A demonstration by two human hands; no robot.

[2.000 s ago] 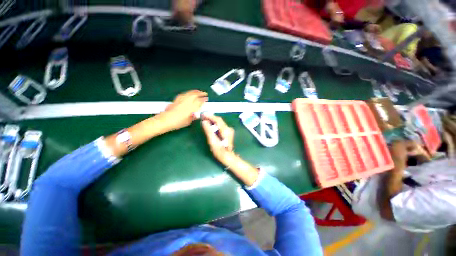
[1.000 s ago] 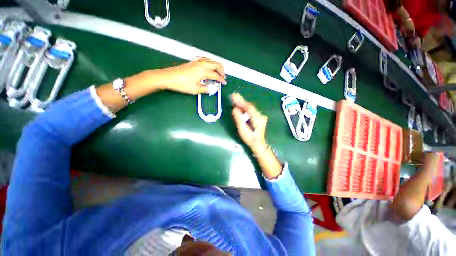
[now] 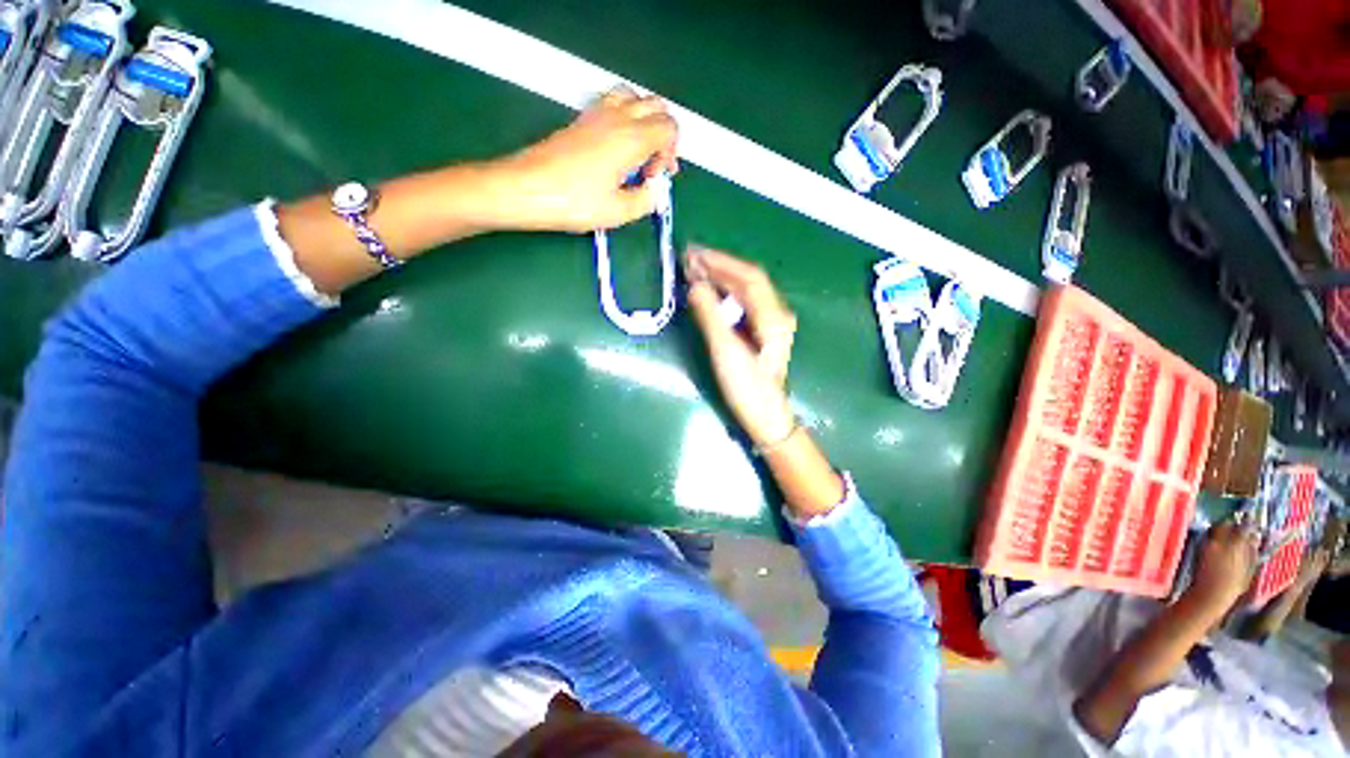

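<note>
My left hand (image 3: 610, 163), with a silver watch on the wrist, grips the head end of a white loop-shaped product (image 3: 637, 290). The open loop hangs below my fingers towards me over the green bench. A bit of blue shows at my fingertips; the rest of the head end is hidden. My right hand (image 3: 745, 341), with a thin bracelet, is just right of the loop, apart from it, fingers curled. A small white thing shows between its fingers; I cannot tell what it is.
Overlapping loops with blue labels (image 3: 125, 141) lie at the upper left. Two crossed loops (image 3: 928, 332) lie left of the coral tray (image 3: 1097, 444). Single loops (image 3: 1010, 157) lie beyond the white strip (image 3: 800, 212). A brown carton (image 3: 1236, 443) and another person's arm (image 3: 1170, 640) are at right.
The view has turned and shifted. The loop, earlier hidden at my hands, now shows below my left hand. My right hand has moved apart from my left hand.
</note>
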